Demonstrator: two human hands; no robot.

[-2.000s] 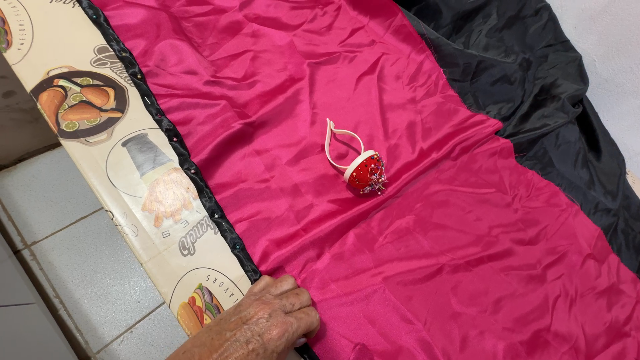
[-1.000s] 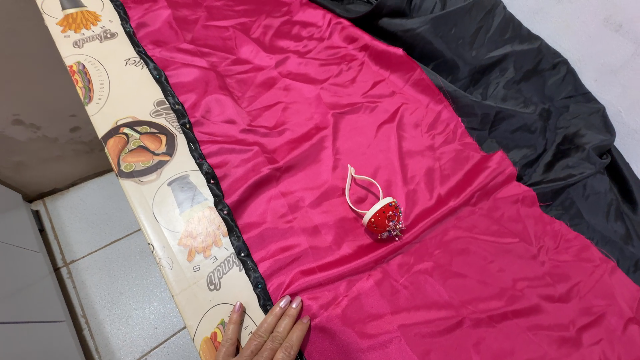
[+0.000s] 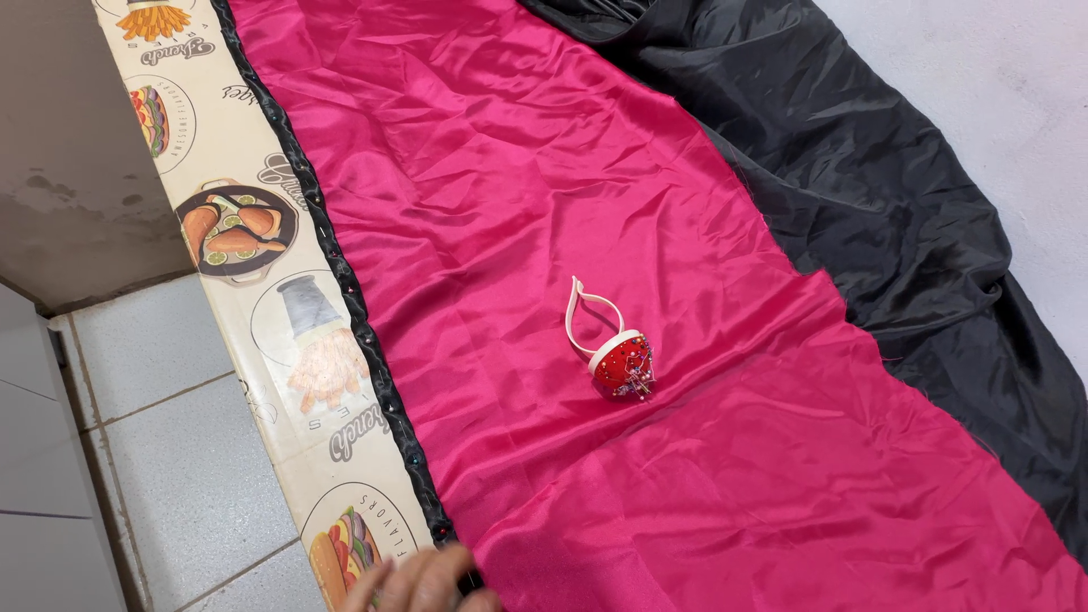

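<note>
At the bottom edge, my left hand (image 3: 421,582) is partly in view and blurred, its fingers bent over the lower end of a black fabric trim (image 3: 361,327). Whether they pinch the trim cannot be made out. Colored pinheads dot the trim, which runs along the left edge of a wrinkled pink satin cloth (image 3: 510,212). On the pink cloth, up and right of the hand, lies a red pincushion (image 3: 625,361) full of pins, with a white rim and a white wrist band. My right hand is out of view.
Black fabric (image 3: 850,170) lies bunched along the pink cloth's right side, beside a whitish surface (image 3: 1011,93). A food-print table cover (image 3: 229,314) shows at the left table edge. Beyond it are floor tiles (image 3: 187,459) and a pale cabinet-like surface (image 3: 38,450).
My left hand first lies bent at the trim's lower end, then flatter with fingers extended, and now its fingers are bent again. The pincushion stays on the pink cloth.
</note>
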